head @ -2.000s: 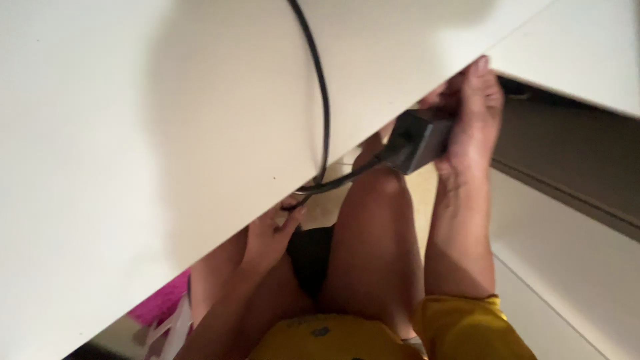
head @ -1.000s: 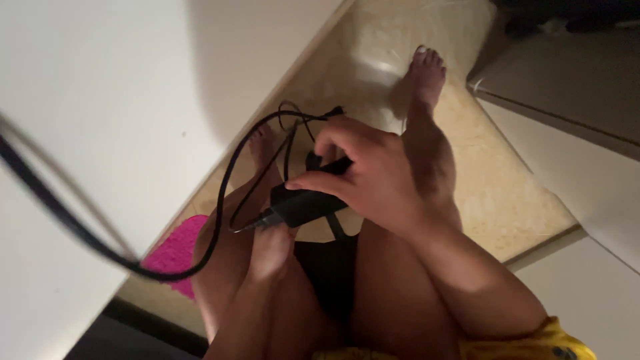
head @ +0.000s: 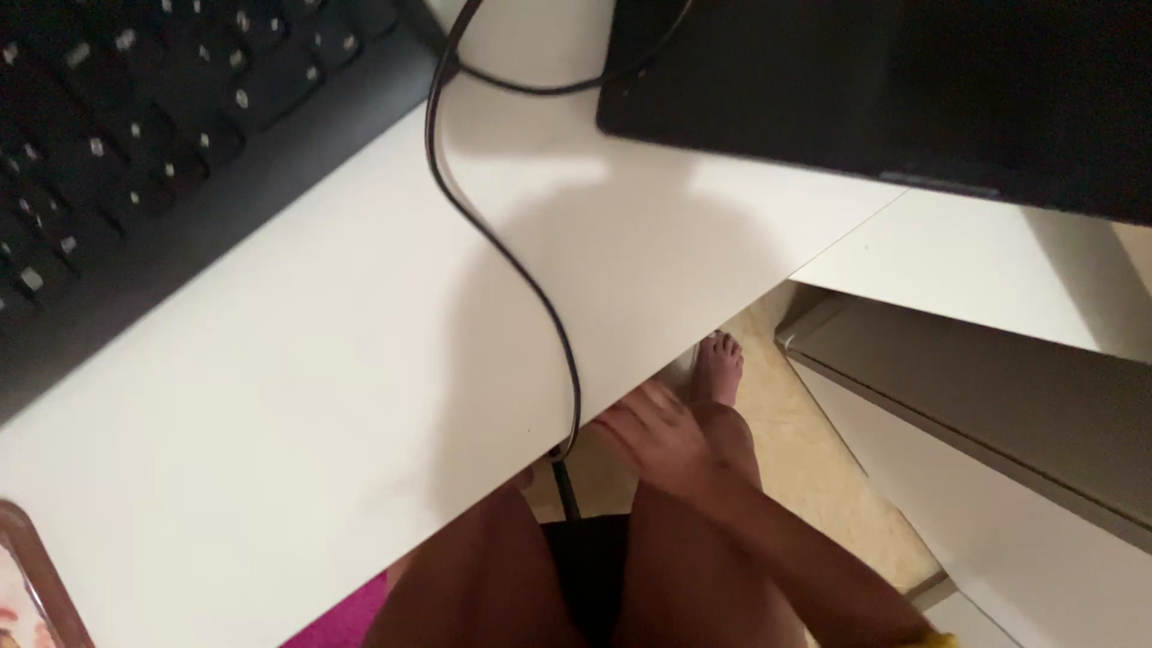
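Note:
A thin black cable (head: 547, 301) curves over the white desktop and drops past its front edge near my lap. My right hand (head: 655, 434) is at that edge, above my thigh, with its fingertips running under the desktop. Whatever it may hold is hidden. I cannot make out my left hand; a small bit of skin shows below the edge left of the cable, and I cannot tell if it is a finger. The black power adapter is out of sight.
A black keyboard (head: 180, 135) lies at the upper left of the desk (head: 297, 387), and a black flat device (head: 864, 99) at the upper right. A brown-framed object (head: 45, 576) is at the lower left. An open drawer-like unit (head: 972, 387) stands at the right. A pink mat (head: 346, 616) shows below.
The black adapter and looped cable, in my hands one second ago, have gone from sight. My right hand has moved to the desk edge. The view has shifted to show more of the desktop.

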